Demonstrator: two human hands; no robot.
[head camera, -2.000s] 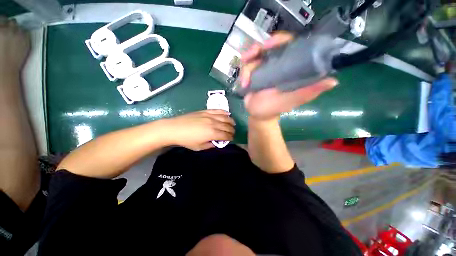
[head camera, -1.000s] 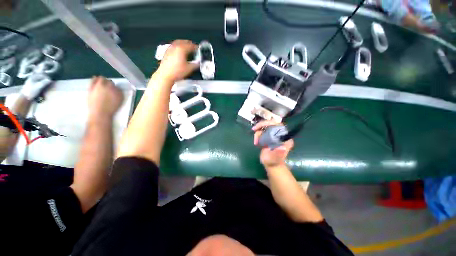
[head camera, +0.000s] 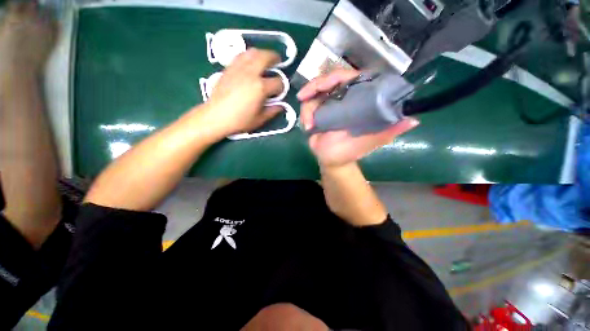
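Three white plastic housings (head camera: 229, 46) lie stacked front to back on the green bench (head camera: 129, 77), with their loops pointing right. My left hand (head camera: 249, 90) is over the middle and nearest housings and covers much of them. Its fingers bend down at the loops, and whether they grip one cannot be told. My right hand (head camera: 343, 139) holds the thick grey electric screwdriver (head camera: 362, 106), with its black cord running from the rear to the upper right. The screwdriver's bit is hidden or too blurred to see.
The metal screw feeder (head camera: 365, 35) stands just beyond my right hand. A pale rail (head camera: 272, 14) runs along the bench's far side. A neighbour's blurred arm (head camera: 26, 123) is at the far left. A blue sleeve (head camera: 530, 203) is at the right, and red stools are on the floor.
My left hand has come back from beyond the rail to the housings on the bench. My right hand still holds the screwdriver, now slightly away from the feeder. The view has tilted down.
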